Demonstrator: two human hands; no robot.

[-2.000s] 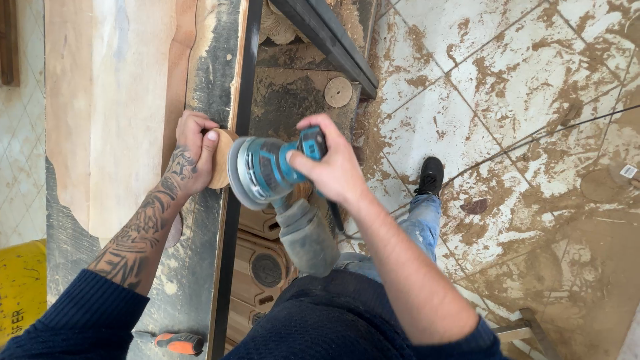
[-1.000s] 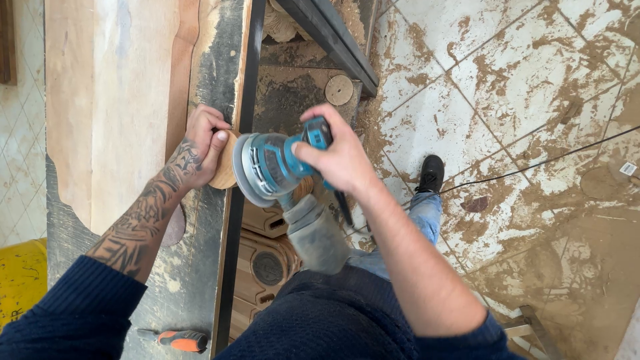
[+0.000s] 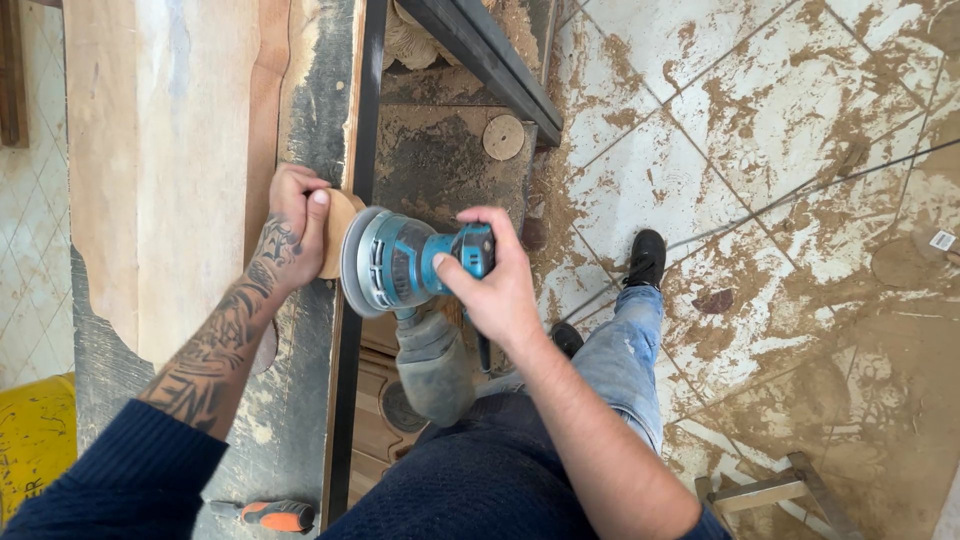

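Note:
My left hand [image 3: 298, 225] grips a small rounded wooden piece [image 3: 339, 232] at the edge of the workbench [image 3: 300, 427]. My right hand [image 3: 491, 277] is closed around the body of a teal random orbital sander [image 3: 405, 259]. The sander is turned on its side, its round pad facing the wooden piece and seeming to touch its edge. A grey dust bag [image 3: 435, 367] hangs from the sander. Left of my left hand, a large pale wooden panel [image 3: 172, 165] with a curved outline lies on the bench.
An orange-and-grey handled tool [image 3: 277, 516] lies on the bench near me. Beside the bench are a dark metal beam [image 3: 480, 60], a wooden disc [image 3: 503, 137] and carved wooden panels [image 3: 367, 427]. A black cable [image 3: 795, 193] crosses the dusty tiled floor. A yellow container [image 3: 37, 442] stands at left.
My right hand and the sander have shifted slightly against the wooden piece, and the dust bag has swung. A second shoe now shows below. Both hands keep their hold.

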